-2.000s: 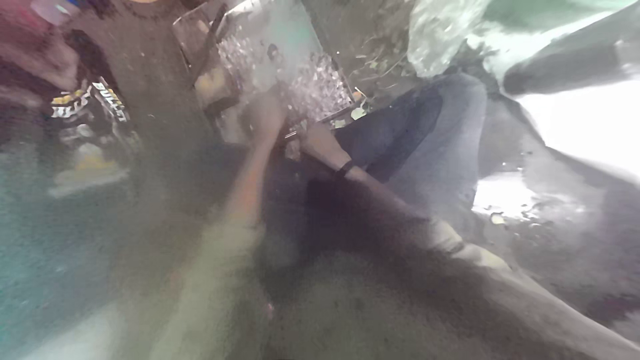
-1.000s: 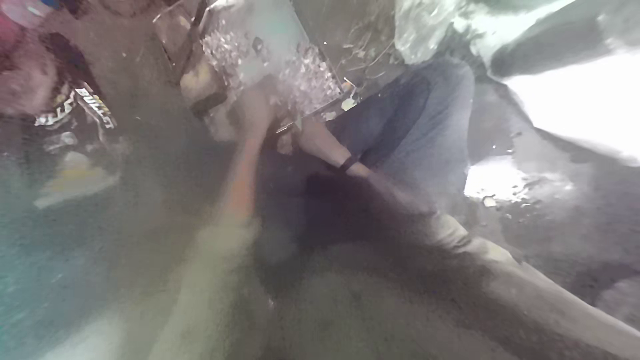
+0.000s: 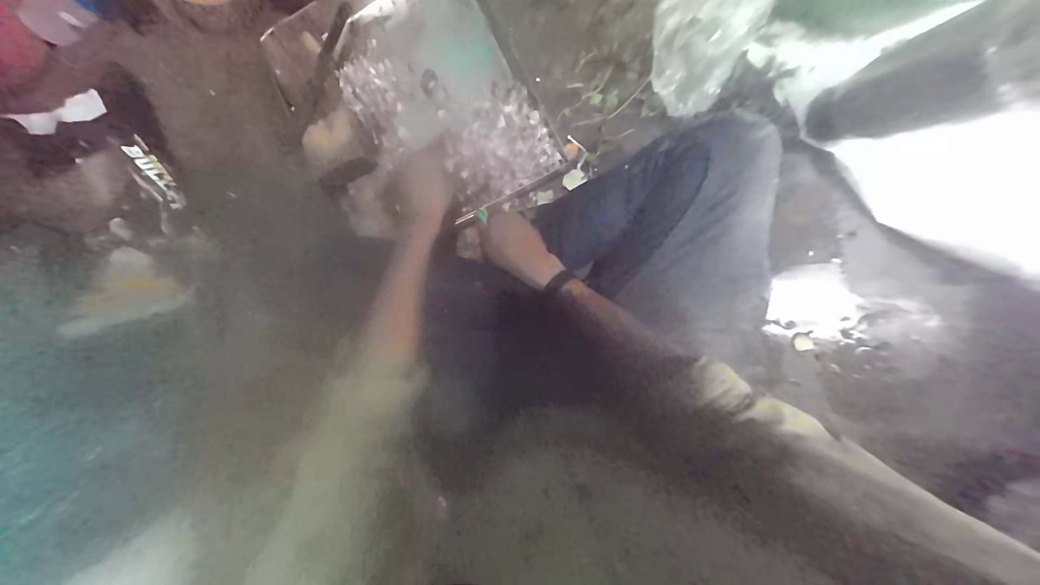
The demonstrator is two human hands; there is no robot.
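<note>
Small pale, glinting pieces lie heaped on a board or shallow tray at the top centre. My left hand, badly blurred, is over the near left part of the heap; its fingers and anything in them cannot be made out. My right hand, with a dark band at the wrist, is at the near edge of the tray with its fingers bent. A small green thing shows at its fingertips, but the grip on it is unclear. A brownish block-like thing stands left of the heap.
My jeans-covered knee is right of the tray. A clear plastic bag lies beyond it. Plant scraps litter the ground by the tray. A dark packet with lettering lies at the left. A bright wet-looking patch is at the right.
Both hands remain near the close edge of the tray. A green bit shows at my right fingertips now. At the left, the dark packet looks partly different in shape. The view has shifted slightly.
</note>
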